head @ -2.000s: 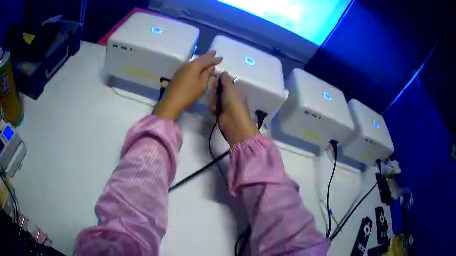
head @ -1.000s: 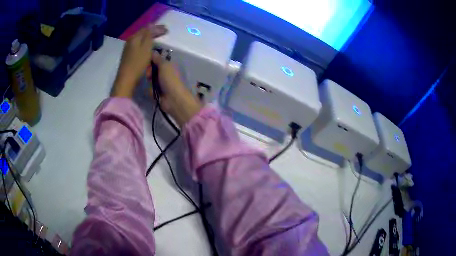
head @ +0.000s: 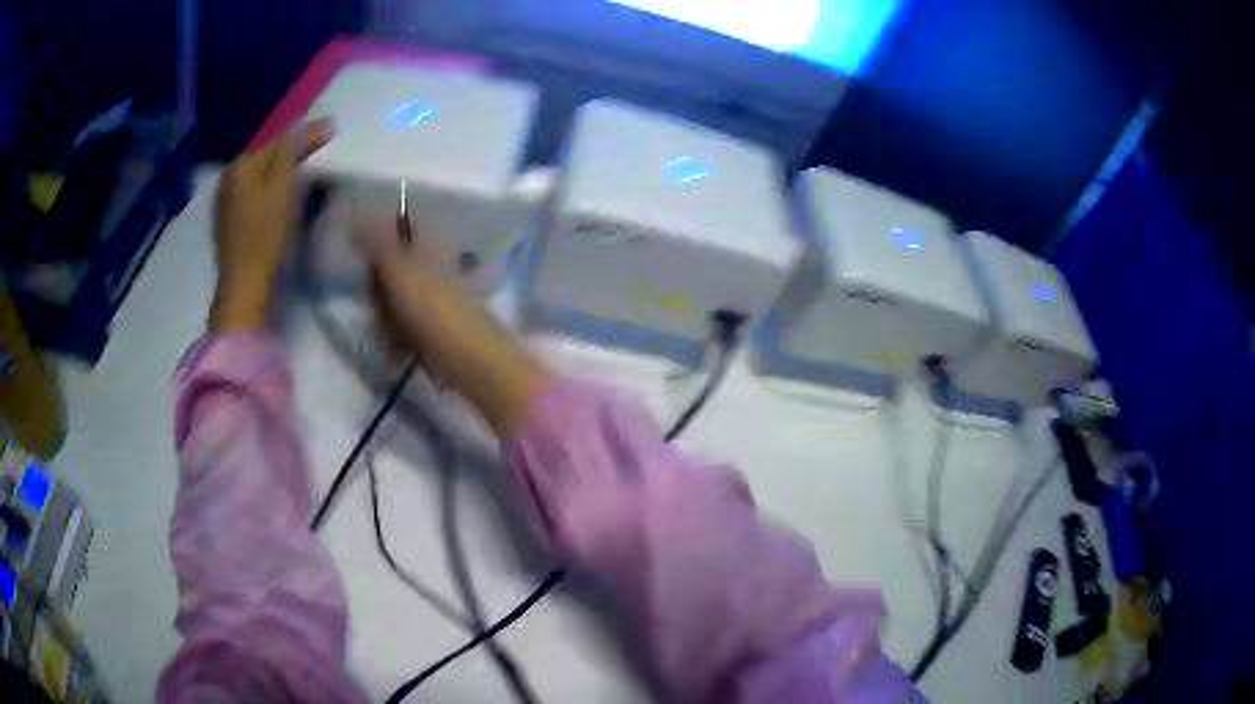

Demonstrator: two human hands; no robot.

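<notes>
The leftmost white projector (head: 475, 117) stands with its rear towards me. My left hand (head: 259, 227) is at its left rear corner, fingertips at the top edge, with nothing seen in its grasp. My right hand (head: 434, 310) is blurred in front of the rear face and holds the audio cable, whose slim metal pin (head: 405, 206) points up, apart from the ports. A dark plug (head: 317, 200) shows at the upper left of the rear, between my hands. Blurred black cables (head: 461, 550) hang and lie below my right hand.
Three more projectors (head: 661, 234) stand in a row to the right, with glowing blue buttons and black power cords (head: 705, 392). Several black remotes (head: 1035, 612) lie at right. A spray can (head: 28, 371), blue-lit meters (head: 55, 536) and a dark bin (head: 103, 241) are at left.
Both hands have moved from the second projector to the leftmost one. Since a second ago, my right hand has drawn back from the ports, and the slim pin now shows above it.
</notes>
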